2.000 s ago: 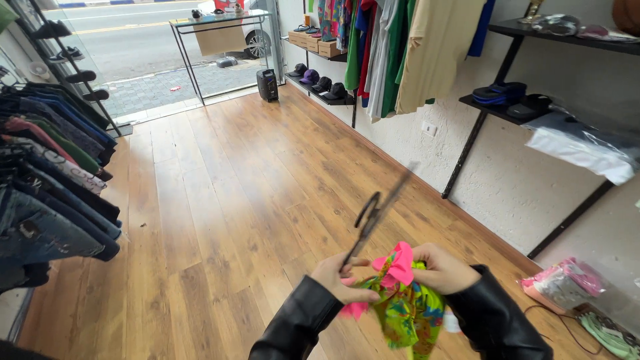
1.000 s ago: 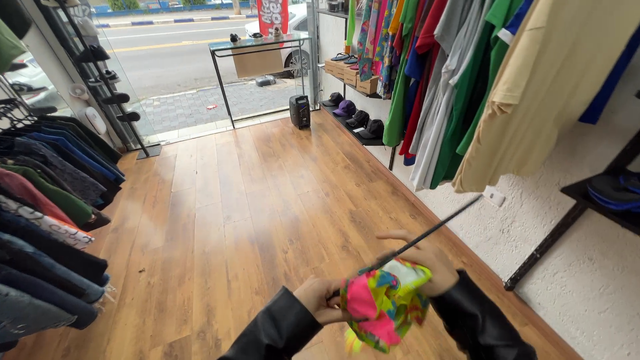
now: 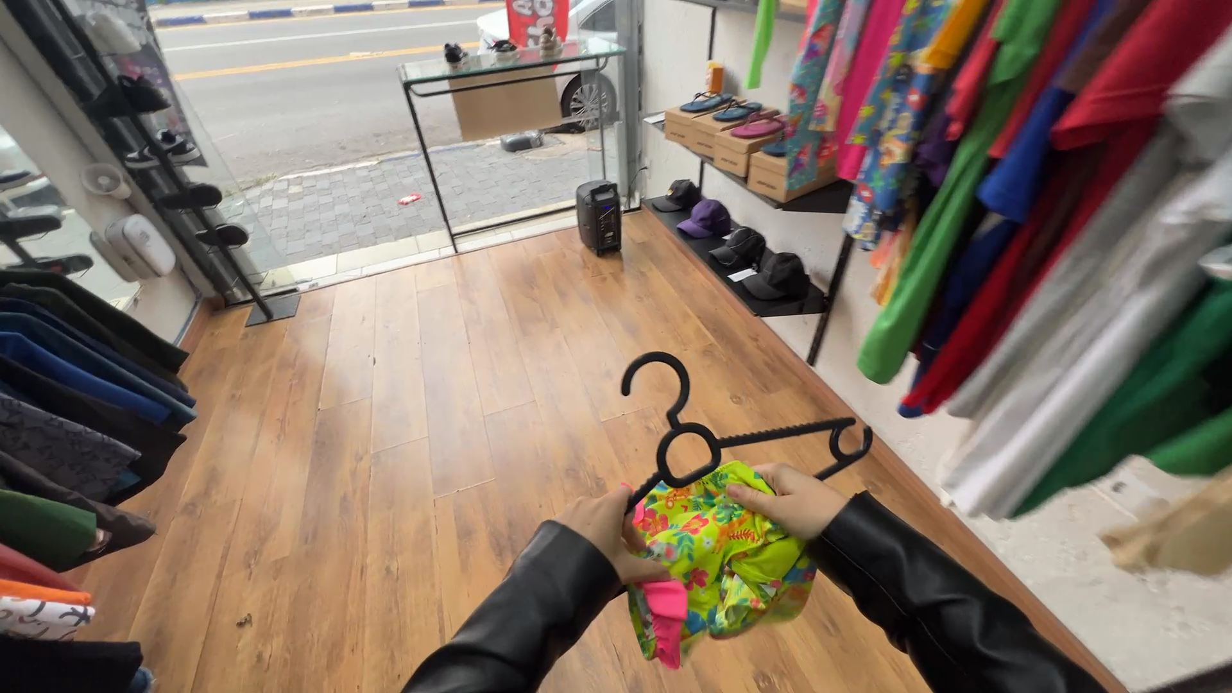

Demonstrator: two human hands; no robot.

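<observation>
A black plastic clothes hanger point(image 3: 688, 452) is upright in front of me, its hook pointing up and its right arm bare. A yellow-green floral garment with pink trim point(image 3: 722, 558) lies against its lower part. My left hand point(image 3: 611, 534) grips the garment's left edge near the hanger's left arm; whether its fingers also hold the hanger is hidden. With thumb on top, my right hand point(image 3: 789, 499) pinches the garment's upper right edge, below the hanger's bare arm.
Clothes hang on the right point(image 3: 1039, 192) and on the left point(image 3: 87, 385). Caps point(image 3: 775, 277) and boxes with flip-flops point(image 3: 741, 144) sit on right-hand shelves. A black speaker point(image 3: 599, 219) stands on the wooden floor point(image 3: 385, 481) beside a glass-topped table point(image 3: 510, 60).
The hanger has turned so that its hook and ring now face me. The garment is more spread out between my hands. The view has moved toward the storefront.
</observation>
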